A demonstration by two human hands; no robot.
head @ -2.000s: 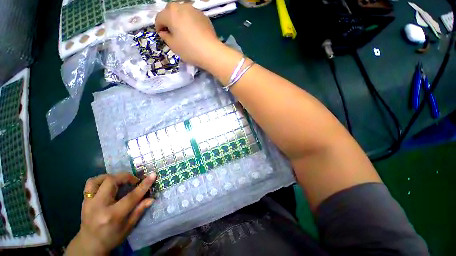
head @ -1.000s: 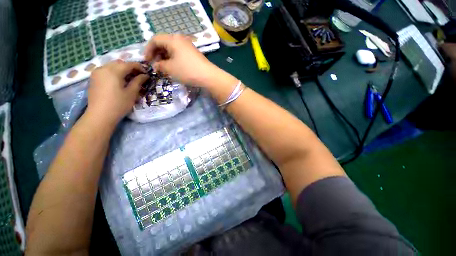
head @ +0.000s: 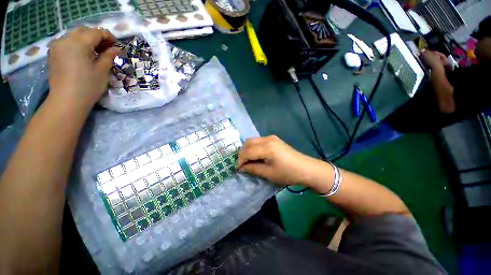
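The green PCB panel (head: 189,177) lies slanted on bubble wrap (head: 199,225). Silvery shields cover its upper rows; uncovered green units show along the lower side. My right hand (head: 269,160) is at the panel's right edge with fingertips together on the lower rows; whether a shield is between them is hidden. Beyond the panel, the open clear bag (head: 141,101) holds a heap of loose shields (head: 141,67). My left hand (head: 81,64) is at the heap's left edge, thumb and fingers bent towards each other; whether they grip a shield is unclear.
Foam trays (head: 180,27) with green panels lie at the far left. A tape roll (head: 229,13), yellow knife (head: 255,44), black box (head: 299,40) with cables, white item (head: 352,59) and blue-handled pliers (head: 363,102) lie beyond and right. Another person's arm (head: 440,80) shows at far right.
My right hand has left the bag for the panel's right edge. My left hand went from the panel to the bag and stays there. The lower-left row now shows a covered unit. The view has turned right.
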